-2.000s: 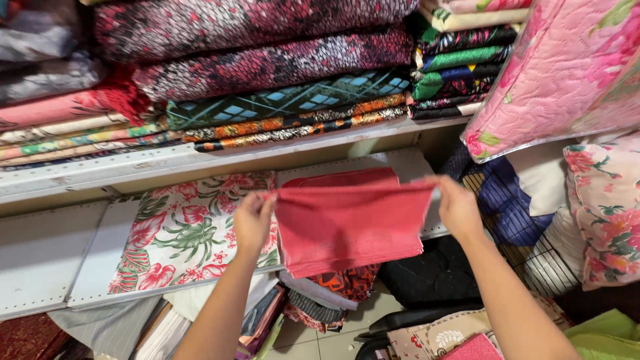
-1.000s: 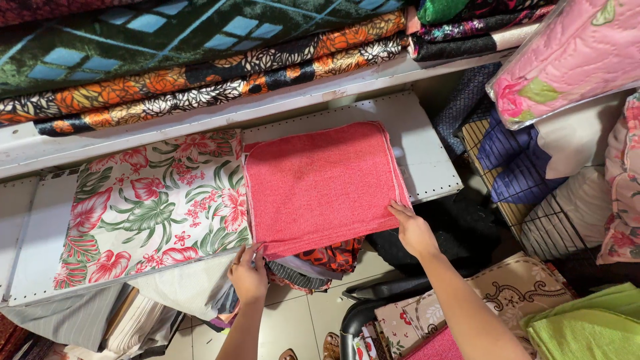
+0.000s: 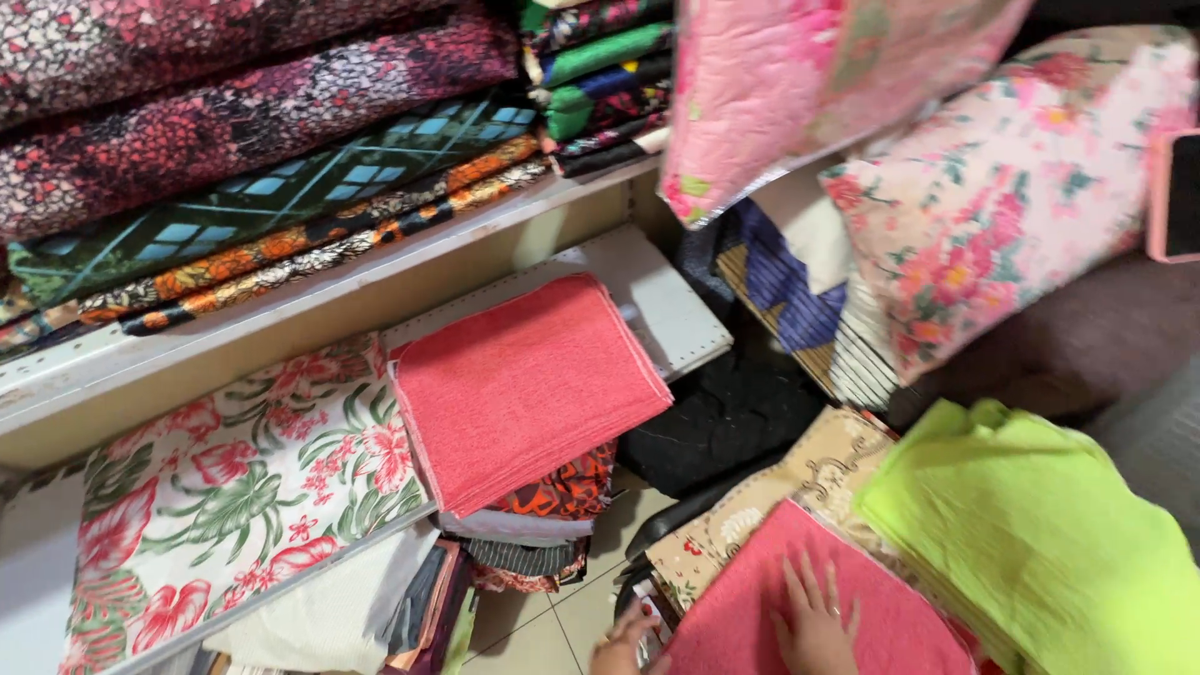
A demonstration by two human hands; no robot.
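Note:
My right hand rests with spread fingers on a second coral-pink cloth at the lower right. Close to that cloth's left edge is my left hand, partly cut off by the frame's bottom edge; whether it grips anything cannot be told. A neat stack of coral-pink cloths lies on the white perforated metal shelf, beside a folded white fabric with red flowers and green leaves. Lime-green folded cloth lies to the right of my hands.
An upper shelf holds folded patterned fabrics. Below the lower shelf are more folded fabrics above a tiled floor. A wire basket, a floral pillow and a phone in a pink case are at the right.
My hands have left the coral-pink stack on the shelf and moved right and down to the other pink cloth. Two seconds ago they held a pink cloth raised above the shelf. The view has shifted right.

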